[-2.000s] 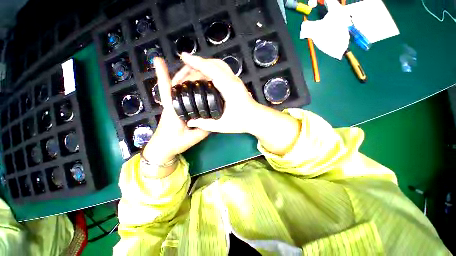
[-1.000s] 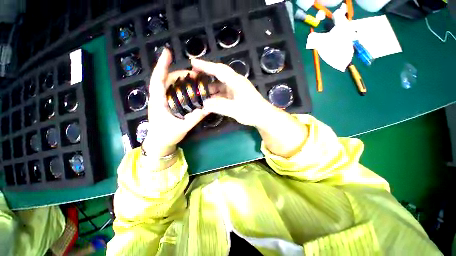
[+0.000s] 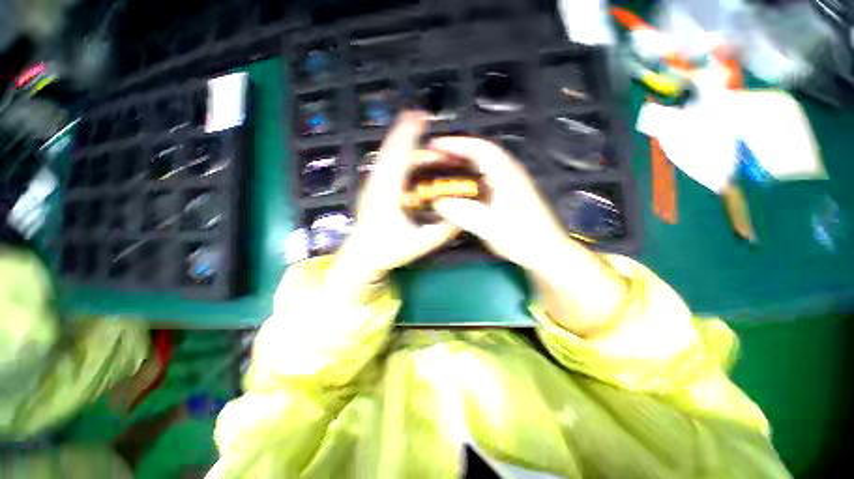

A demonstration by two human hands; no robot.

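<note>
The view is blurred. My left hand (image 3: 389, 210) and my right hand (image 3: 506, 206) hold a stack of several dark round watch bodies (image 3: 440, 191) between them, with gold-orange glints along their edges. The stack is above the front part of a black foam tray (image 3: 632, 201). The tray's square pockets hold round parts, such as a shiny disc (image 3: 594, 215) at the front right and another disc (image 3: 322, 173) at the left. My hands and the stack hide some front pockets.
A second foam tray (image 3: 240, 206) with a white label (image 3: 226, 101) lies left. At right are an orange tool (image 3: 663, 182), a crumpled wipe (image 3: 693, 140), a blue tool (image 3: 752, 161), a yellow-handled tool (image 3: 738, 213) and white paper (image 3: 791, 131). A person's yellow-green sleeve (image 3: 89, 360) shows at lower left.
The whole view has shifted, so trays and hands appear further right, and it is more blurred. The stack is still held between both hands, its visible side changed from black to gold-orange.
</note>
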